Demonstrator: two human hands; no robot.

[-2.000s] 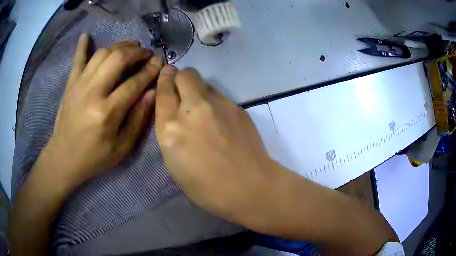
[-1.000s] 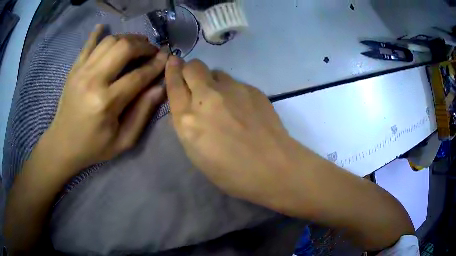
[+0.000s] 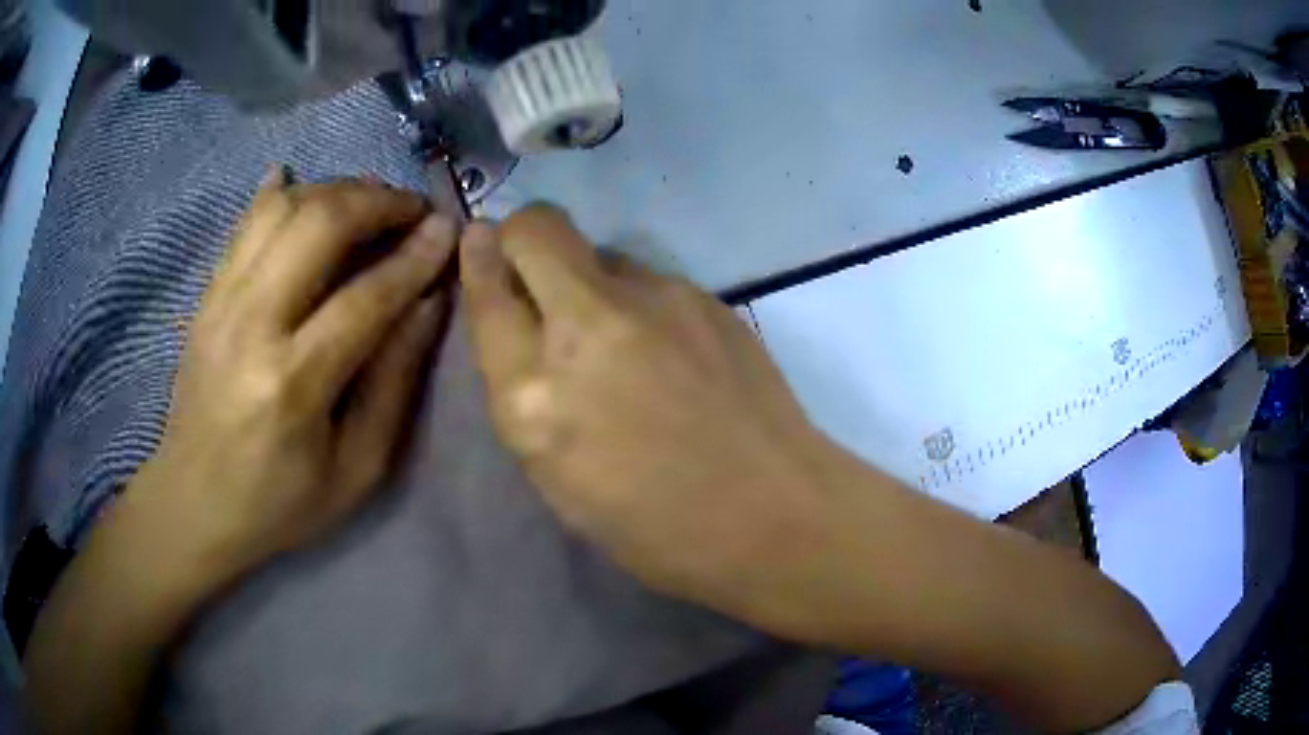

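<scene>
The grey-brown plain cloth (image 3: pixel 416 574) lies under and below both hands, with striped fabric (image 3: pixel 129 244) at the left. My left hand (image 3: pixel 309 352) lies on the cloth and pinches its edge with thumb and forefinger. My right hand (image 3: pixel 617 388) pinches the same narrow cloth edge (image 3: pixel 457 190) just in front of the presser foot (image 3: pixel 431 137). The fingertips of both hands almost touch. The needle plate (image 3: pixel 481 151) is partly covered by the cloth and the machine head (image 3: pixel 259 50). The needle tip cannot be made out.
The white ribbed knob (image 3: pixel 556 94) hangs right of the presser foot. Black thread snips (image 3: pixel 1087 124) lie on the machine bed (image 3: pixel 804 129) at right. A white tabletop with a printed ruler edge (image 3: pixel 991 345) and a yellow tray (image 3: pixel 1263 244) are farther right.
The plain cloth has come up under the hands, and the striped part has shifted and bunched at the left. Both hands still pinch the edge. The camera view has shifted slightly.
</scene>
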